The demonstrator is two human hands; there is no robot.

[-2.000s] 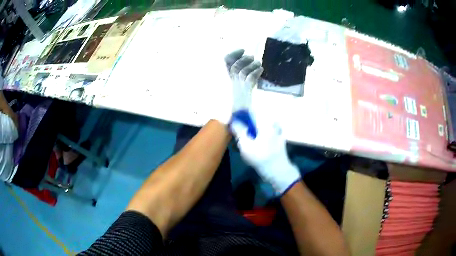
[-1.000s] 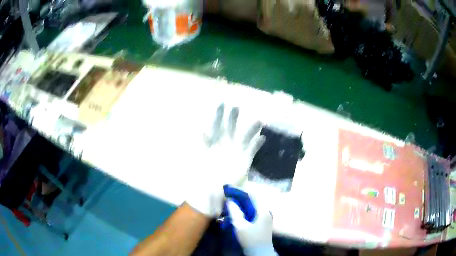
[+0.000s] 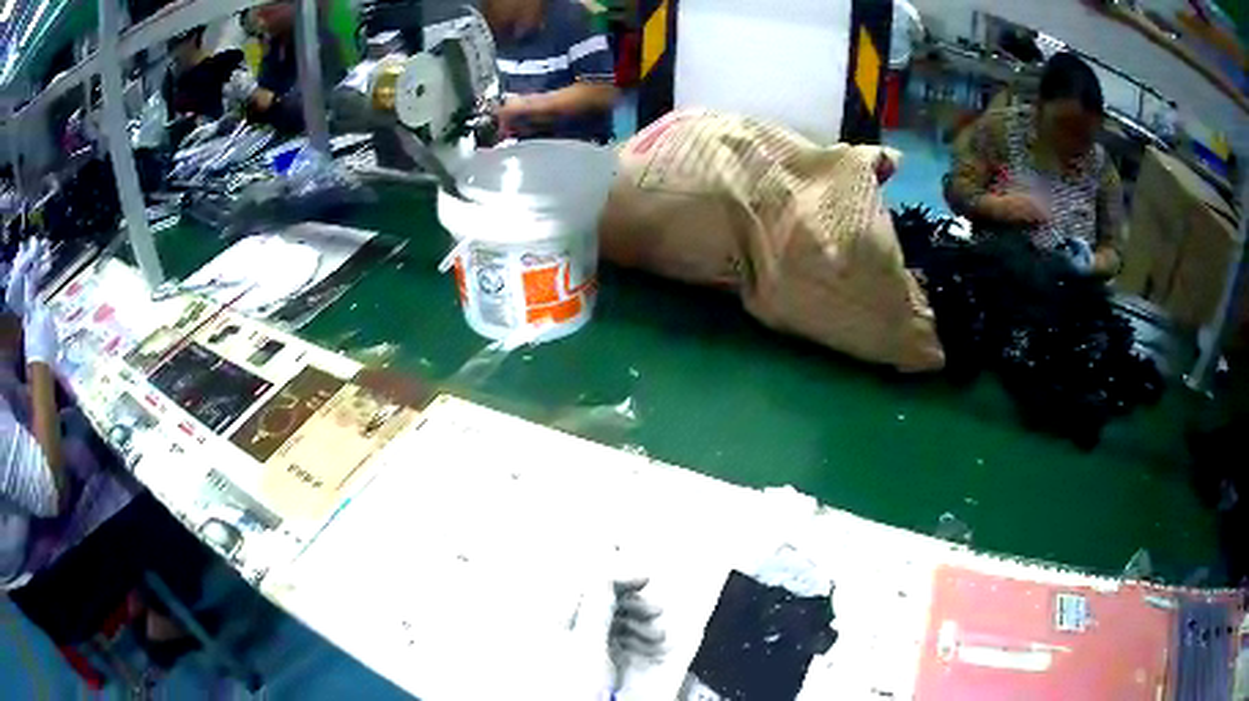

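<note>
My left hand (image 3: 634, 633), in a white and grey knit glove, is at the bottom edge over the white bench cover (image 3: 514, 548). Its fingers are slightly bent and apart, with nothing seen in them; its wrist is cut off by the edge. My right hand cannot be made out; it is out of the picture below. A ragged black pad (image 3: 762, 635) lies flat on the cover just right of my left hand.
A white bucket (image 3: 527, 267), a tan woven sack (image 3: 767, 233) and a black heap (image 3: 1034, 329) stand on the green surface behind. A pink-red sheet (image 3: 1041, 644) and metal profiles (image 3: 1205, 651) lie right. Printed sheets (image 3: 308, 438) lie left. People sit left and across the bench.
The view has tilted up, bringing the sack, bucket and co-workers into sight. My hands, earlier together at the left wrist and glove, have dropped to or below the bottom edge.
</note>
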